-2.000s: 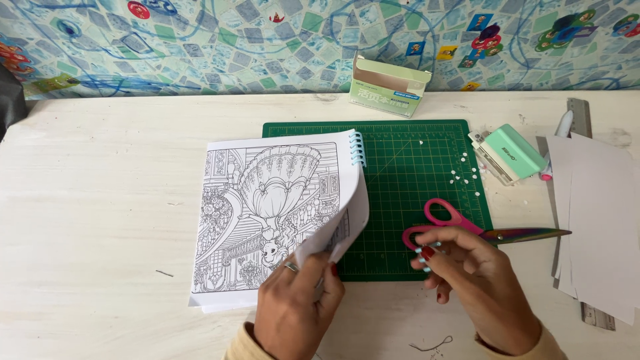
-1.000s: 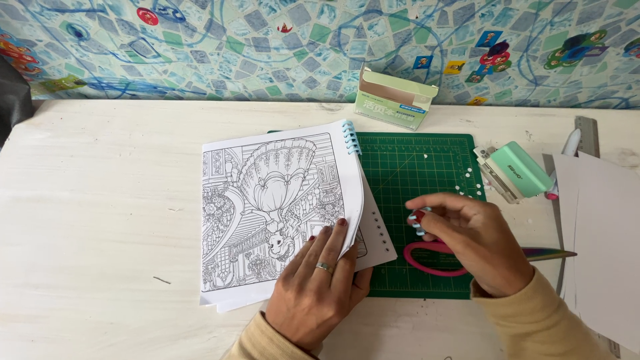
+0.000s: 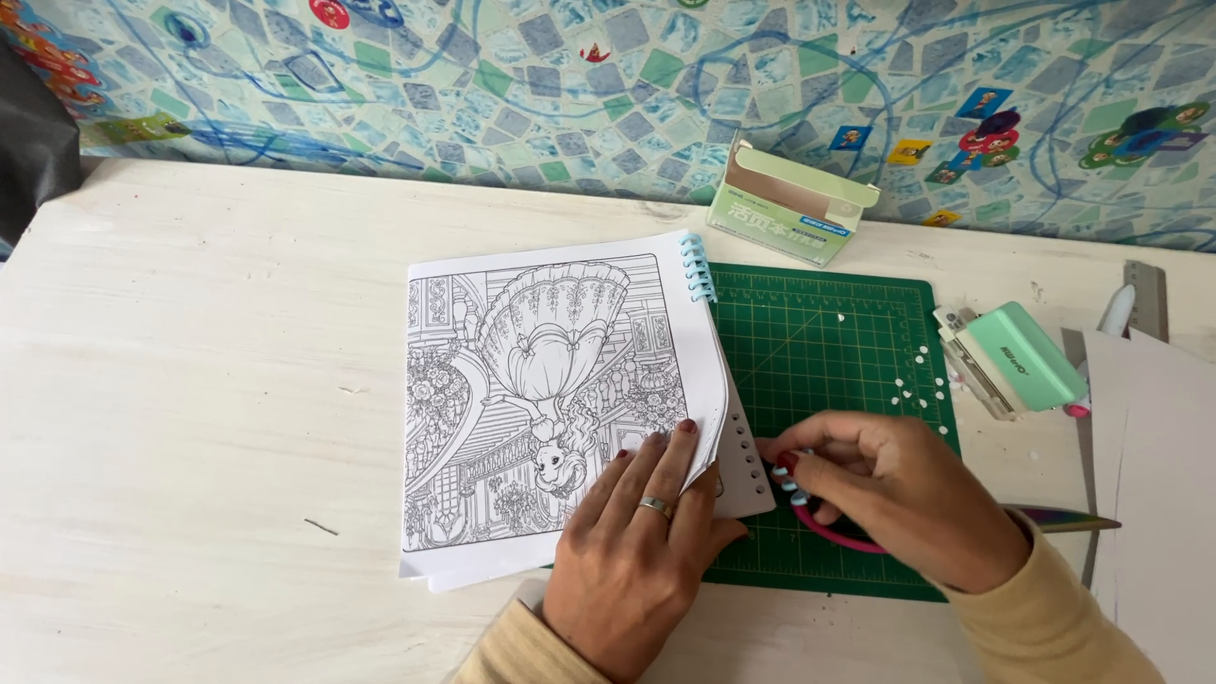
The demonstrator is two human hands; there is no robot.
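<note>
A stack of coloring pages (image 3: pixel 456 399) with a printed line drawing lies partly over the green cutting mat (image 3: pixel 807 370). Light blue binding rings (image 3: pixel 697 269) run through the upper part of its right edge; punched holes show lower down. My left hand (image 3: pixel 646 551) presses on the lower right of the pages, fingers on the top sheet, thumb by the edge. My right hand (image 3: pixel 883 484) pinches a small light blue ring strip (image 3: pixel 794 483) between thumb and fingers, just right of the punched holes. Beneath this hand are pink-handled scissors (image 3: pixel 841 541), partly hidden.
An open light green box (image 3: pixel 784 214) stands behind the mat. To the right lie a mint green hole punch (image 3: pixel 1026 356), a ruler (image 3: pixel 1147 299), a capped marker (image 3: pixel 1116 310) and white sheets (image 3: pixel 1154 475). Small white paper dots (image 3: pixel 920 394) are scattered on the mat. A patterned wall borders the table.
Two seconds ago my left hand held the lower right page corner lifted; now it lies flat on the pages. My right hand has moved left with the ring strip, close to the holes.
</note>
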